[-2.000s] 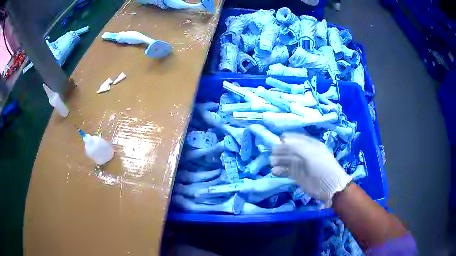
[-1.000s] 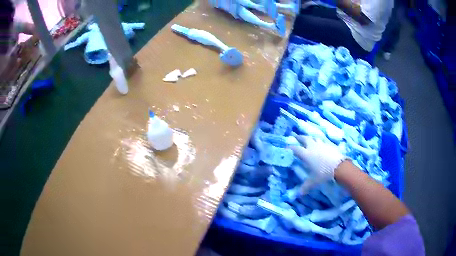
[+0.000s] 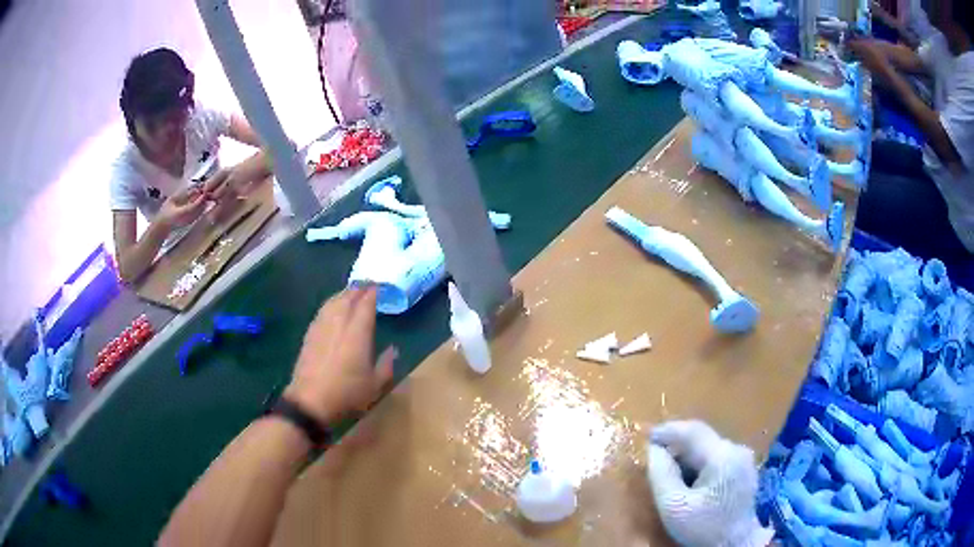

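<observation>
My left hand (image 3: pixel 340 358), bare with a black wristband, reaches over the green belt's near edge. Its fingertips are just below a light-blue joined body piece (image 3: pixel 401 262) lying on the belt; whether they touch is unclear. The thumb is spread and nothing shows in the hand. My right hand (image 3: pixel 710 486), in a white knitted glove, is over the bench's right side with curled fingers, a gap between thumb and fingers, and nothing visible in it. A squat white glue bottle (image 3: pixel 547 498) with a blue tip stands left of it. A lower leg with foot (image 3: pixel 678 259) lies beyond.
A metal post (image 3: pixel 443 160) rises at the bench edge, beside a tall dropper bottle (image 3: pixel 468 333). White cones (image 3: pixel 598 347) lie mid-bench. Joined lower bodies (image 3: pixel 748 128) are heaped at the far end. Parts crates (image 3: pixel 796 422) are at right. One person sits across the belt, another at far right.
The view has swung left, towards the belt. My left hand has come into view over the belt edge. My right hand has left the leg crate and is now over the bench.
</observation>
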